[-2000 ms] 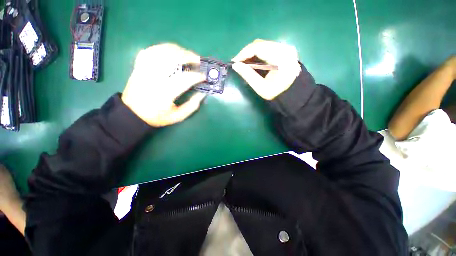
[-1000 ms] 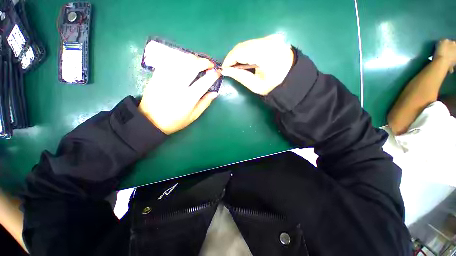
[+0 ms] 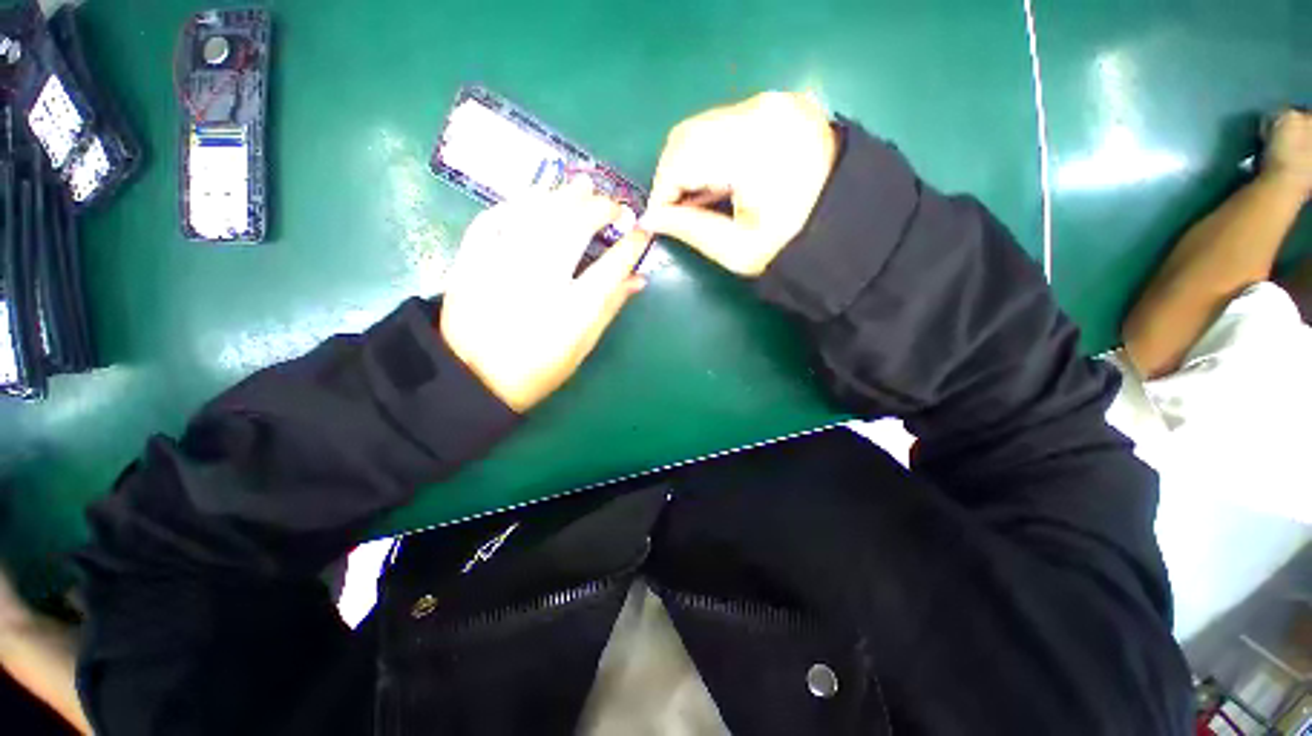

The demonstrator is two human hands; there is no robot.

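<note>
A black handset housing assembly (image 3: 497, 144) lies tilted on the green bench top, its white rectangle towards the upper left. Fine reddish wires show near its right end. My left hand (image 3: 533, 281) is over the lower right end, its fingertips on the housing. My right hand (image 3: 744, 180) is at the right end, thumb and finger pinched together, touching or almost touching my left fingertips. The pinched spot is washed out by glare. Whether a slim tool is in my right hand cannot be told. The round part is mostly hidden by the fingers.
Another open handset (image 3: 223, 130) lies upright to the left, its round silver disc and red wires showing. Stacked handsets (image 3: 41, 273) stand at the far left edge. A person's arm (image 3: 1201, 266) rests on the bench at the right. Another person's arm (image 3: 36, 654) shows at the lower left.
My left hand has moved right and down off the housing's white end, uncovering it. The housing now slopes down to the right. My right hand stays at its right end.
</note>
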